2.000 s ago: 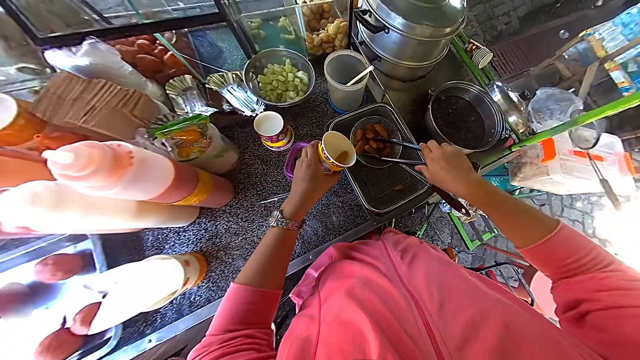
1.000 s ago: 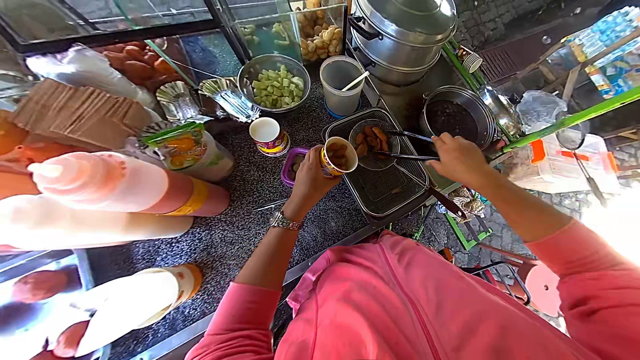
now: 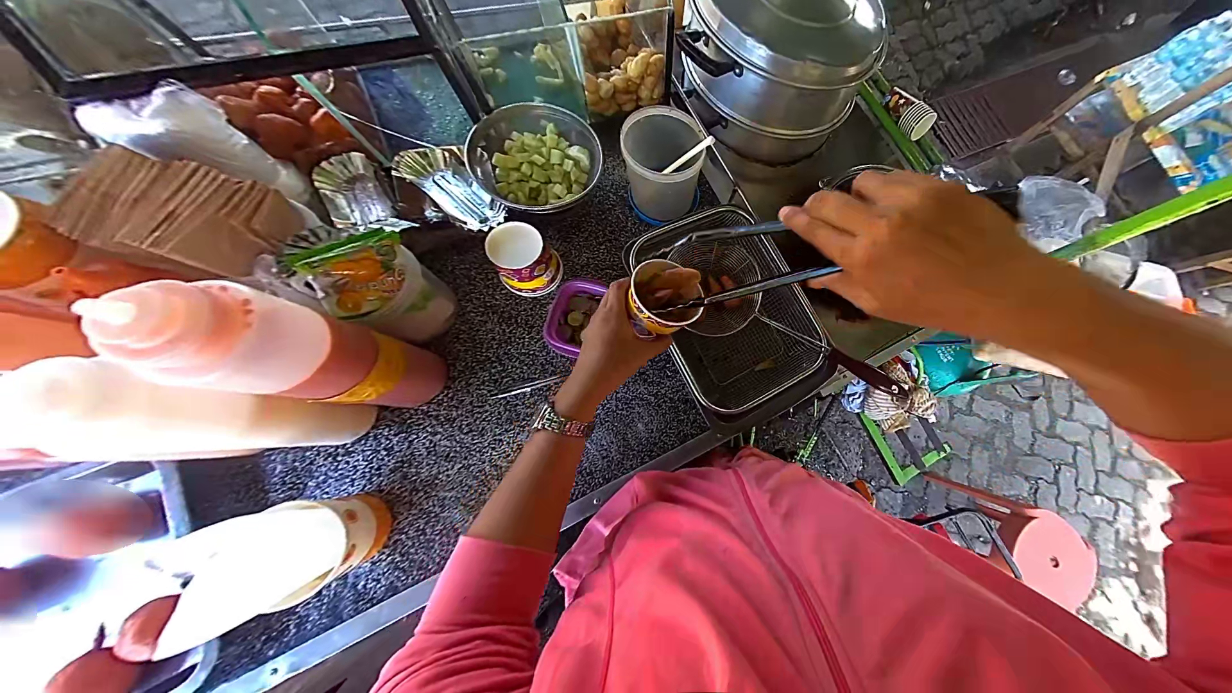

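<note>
My left hand (image 3: 616,342) is closed around a printed paper cup (image 3: 654,322) that holds brown fried pieces of food. In my right hand (image 3: 895,236) are metal tongs (image 3: 770,281); one arm tip is inside the cup, the other above and behind it. Just right of the cup, a round wire strainer (image 3: 722,313) with a few brown pieces rests over a rectangular wire basket (image 3: 760,380). A small purple container (image 3: 558,322) stands left of my left hand, and stacked paper cups (image 3: 525,258) stand behind it.
A bowl of green cubes (image 3: 544,159), a plastic tub with a white handle (image 3: 662,164) and a steamer pot (image 3: 784,77) line the back. Sauce bottles (image 3: 260,337) and brown paper bags (image 3: 173,212) stand at left. The counter's metal edge (image 3: 616,500) runs before me.
My right hand has moved left with the tongs, from the strainer to the cup. The cup held little food two seconds ago and now holds more brown pieces.
</note>
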